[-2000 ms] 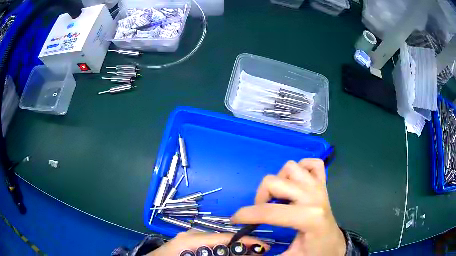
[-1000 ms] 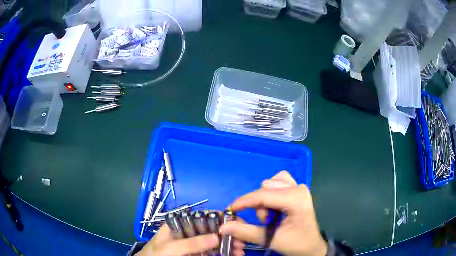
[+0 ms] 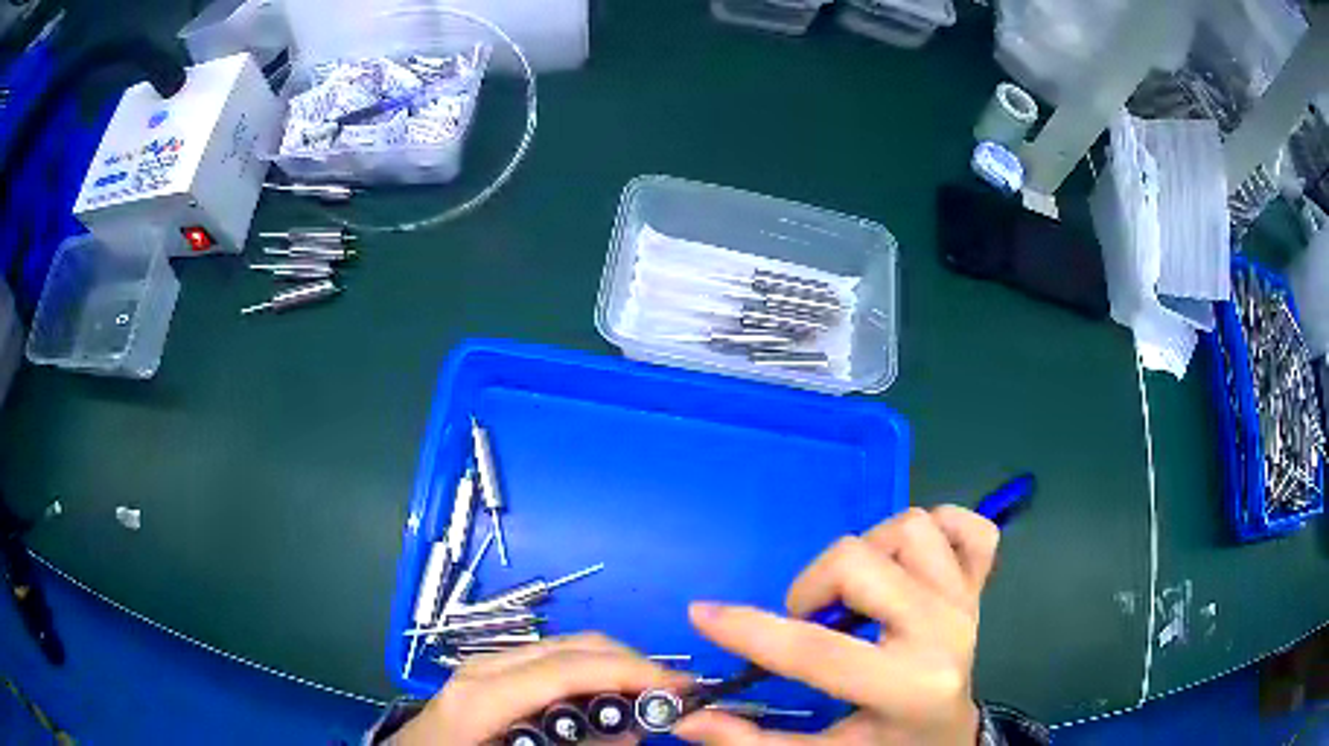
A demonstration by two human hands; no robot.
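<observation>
My left hand [image 3: 561, 682], cut off by the bottom edge, holds a fanned row of several metal cartridges [image 3: 611, 713], seen end-on with dark rings. My right hand [image 3: 875, 641] holds a slim blue-and-black pen-like tool [image 3: 1007, 500]. The tool's dark end is close to the rightmost cartridge; whether it touches cannot be told. The right index finger is extended above the cartridges. Both hands are over the front of the blue tray [image 3: 671, 382]. Loose metal parts [image 3: 485, 469] lie in the tray's left side. The lower part of the cartridges is hidden.
Behind the tray is a clear box [image 3: 751, 204] with rowed metal parts. At left are a white powered unit [image 3: 178, 153], a small clear box [image 3: 102, 306] and several metal parts [image 3: 302, 251]. At right are a black flat object [image 3: 1020, 251] and a blue bin [image 3: 1248, 503].
The held cartridges have tipped from barrels showing to ends facing the camera. My right hand has opened away from the rightmost cartridge, and the pen-like tool now lies across toward it.
</observation>
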